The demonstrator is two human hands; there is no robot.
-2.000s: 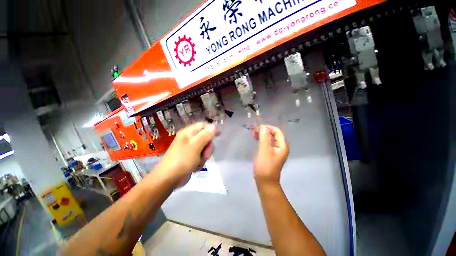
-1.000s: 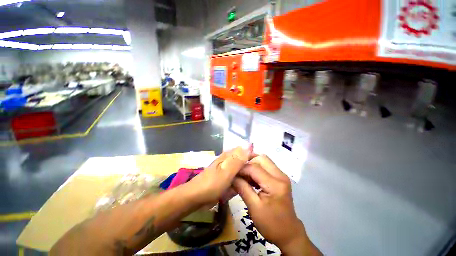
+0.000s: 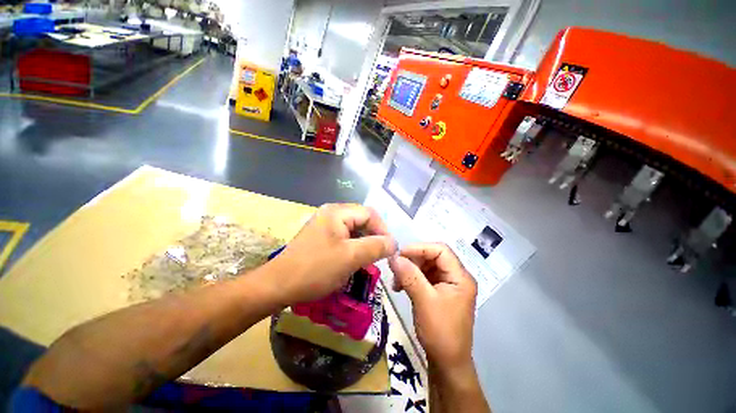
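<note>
My left hand (image 3: 335,248) and my right hand (image 3: 436,294) meet at the fingertips above the pink block. Thumb and forefinger of each are pinched together; anything between them is too small to make out. The pink block (image 3: 343,313) has a dark insert (image 3: 361,282) in its top and sits on a cream base block (image 3: 327,337). Below is a dark round base (image 3: 319,367) at the board's near right corner. My left hand and forearm hide part of the pink block.
The tan board (image 3: 89,250) holds a pile of greyish small parts (image 3: 206,254). Black pieces (image 3: 403,371) lie on the pale ledge at right. Metal clips (image 3: 637,192) hang under the orange cover (image 3: 646,97), some with black pieces. An orange control box (image 3: 444,105) stands ahead.
My hands have come down from the hanging clips to above the pink block, fingertips together. The view has turned left and down, bringing in the board, the pile and the pink block.
</note>
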